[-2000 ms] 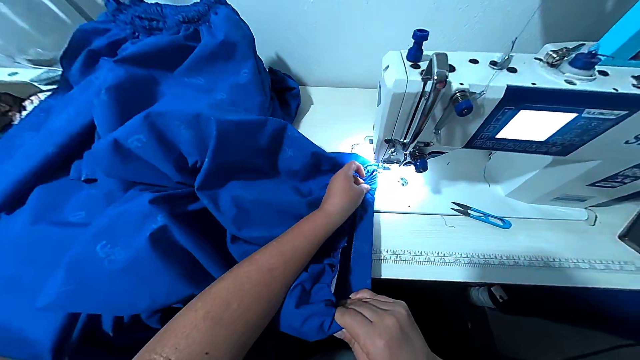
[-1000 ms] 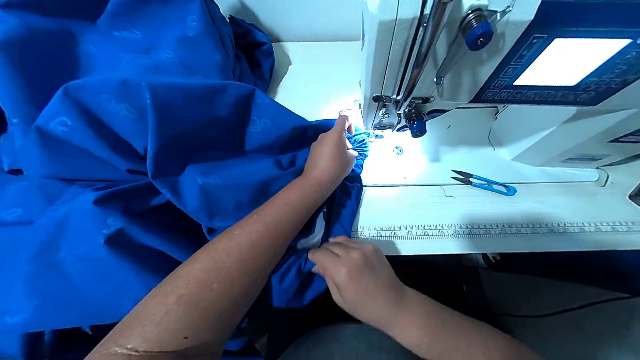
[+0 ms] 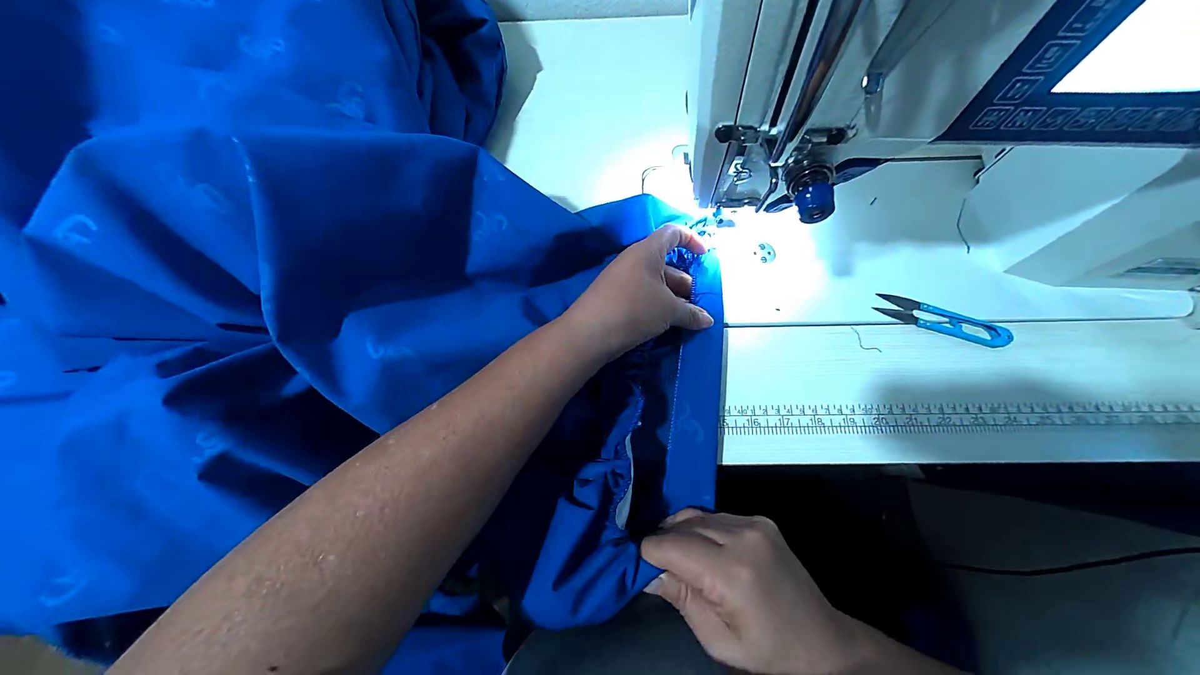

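Blue printed fabric (image 3: 375,225) covers the left of the sewing table, and its stitched band lies along the right side, up to the needle area of a sewing machine (image 3: 731,103). Just below the lit presser foot, my left hand (image 3: 647,291) pinches the band's gathered edge between thumb and fingers. Lower down, beyond the table's front edge, my right hand (image 3: 741,581) grips the lower end of the band. Dark folds and a pale strip show between the hands. The needle tip is lost in the glare.
Blue-handled thread snips (image 3: 956,326) lie right of the needle area, beside a loose thread. A measuring tape scale (image 3: 937,419) runs along the table's front. The machine's control panel (image 3: 1078,84) is at the upper right. A dark cable (image 3: 1069,567) runs below the table.
The view has moved nearer to the machine. The band between my hands now lies straighter than a second ago, with my right hand at its lower end. My left hand stays near the presser foot.
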